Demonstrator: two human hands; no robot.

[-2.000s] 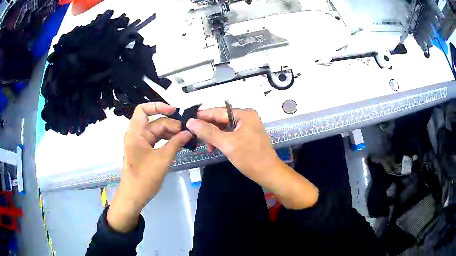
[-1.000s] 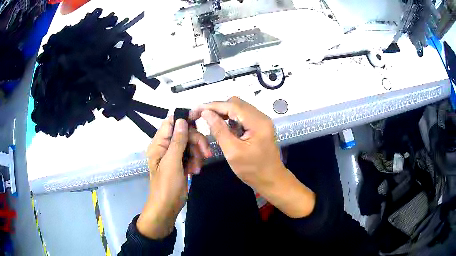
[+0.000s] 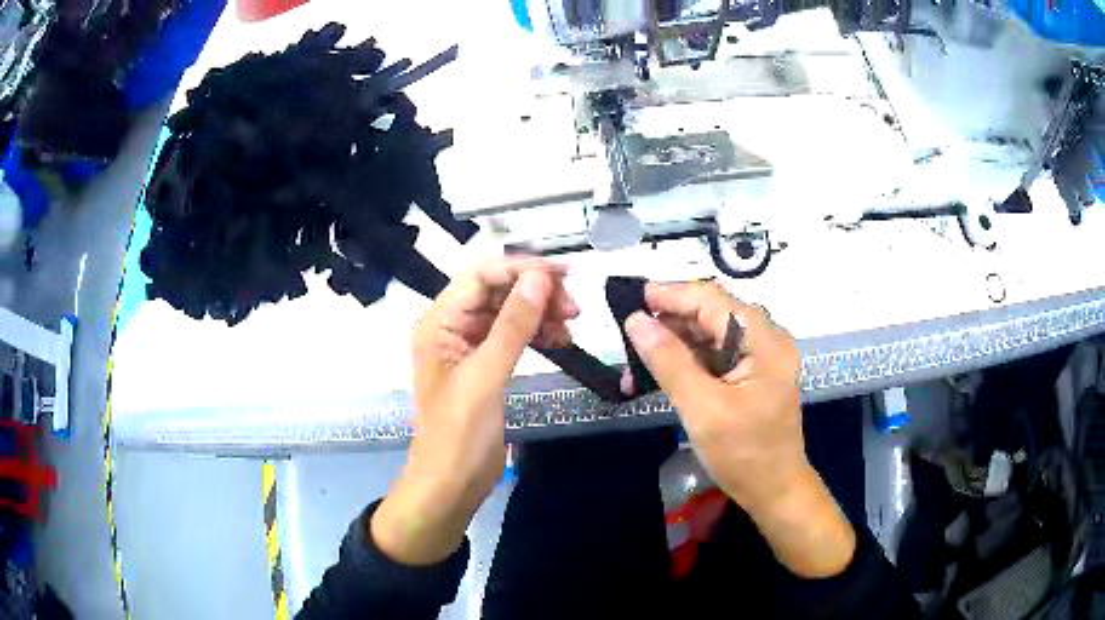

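A black strip (image 3: 587, 368) is folded, its upper end (image 3: 625, 293) pinched between my right thumb and fingers. It loops down and runs left to my left hand. My right hand (image 3: 733, 394) also has dark slim tweezers (image 3: 731, 343) tucked between its fingers. My left hand (image 3: 467, 375) is left of it, thumb and fingertips close together and slightly blurred. The strip meets it below the thumb; whether it grips the strip is hidden. The shaggy pile of black strips (image 3: 279, 170) lies left, one strip reaching behind my left hand.
The sewing machine's needle area (image 3: 610, 115) and engraved plate (image 3: 697, 154) are beyond my hands. A rounded metal part (image 3: 739, 251) is on the machine side. The table edge has a printed scale (image 3: 848, 363). Dark fabric (image 3: 1006, 521) lies below right. A red item (image 3: 273, 9) is behind the pile.
My hands have moved apart. The strip's folded end is now at my right fingertips, with a loop hanging between the hands. The view has shifted, so the table and pile appear further right and lower.
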